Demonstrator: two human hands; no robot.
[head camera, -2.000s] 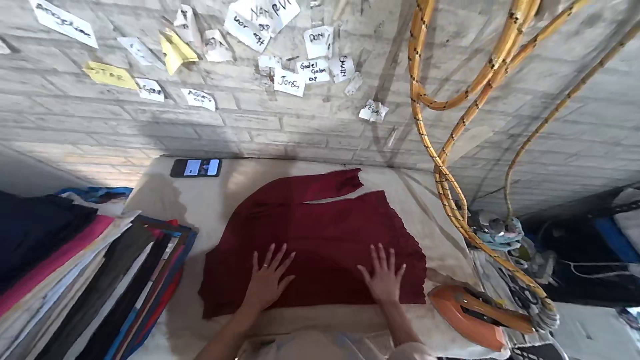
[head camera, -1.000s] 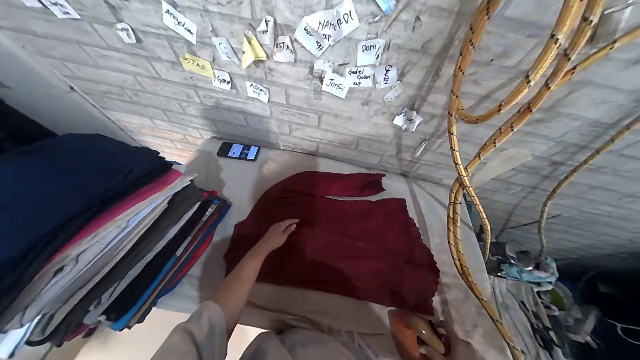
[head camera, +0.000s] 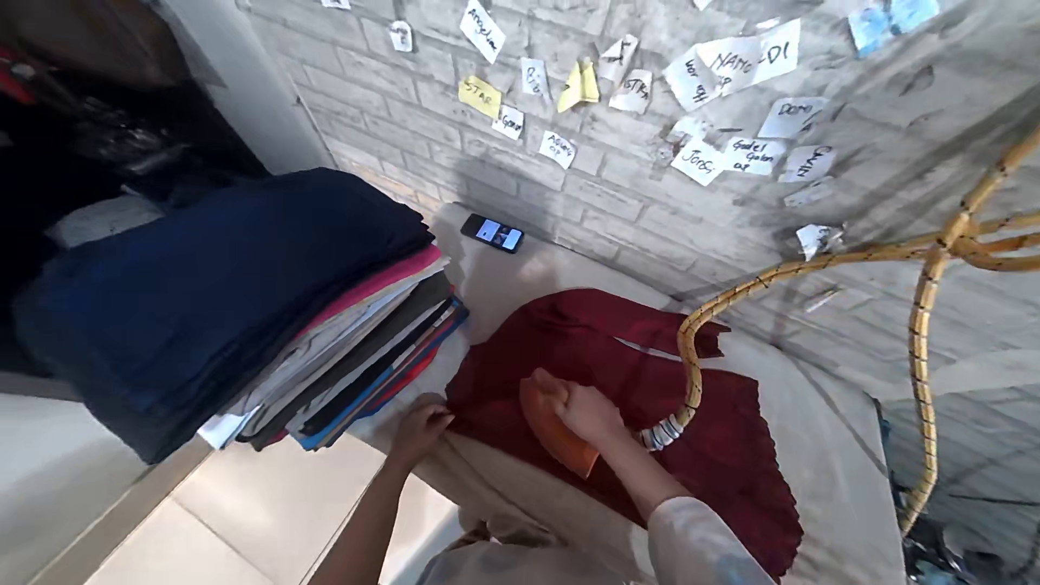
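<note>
A dark red garment (head camera: 715, 455) with a scalloped edge lies spread on a cloth-covered ironing surface (head camera: 821, 422). On its middle-left part rests an orange clothes iron (head camera: 561, 431), and my right hand (head camera: 591, 413) grips its handle. A yellow hose or cord (head camera: 691, 366) with dark marks leads from the iron's back up to the right. My left hand (head camera: 422, 426) pinches the garment's left corner at the front edge of the surface.
A tall stack of folded clothes (head camera: 236, 284) stands at the left. A phone (head camera: 492, 233) with a lit screen lies near the wall. Handwritten paper notes (head camera: 479, 96) hang on the grey brick wall (head camera: 601, 187). More yellow cord (head camera: 920, 366) hangs at the right.
The iron has moved from the right end of the surface onto the garment, with my right hand on it. My left hand has gone from the garment's middle to its left corner. The view has shifted left.
</note>
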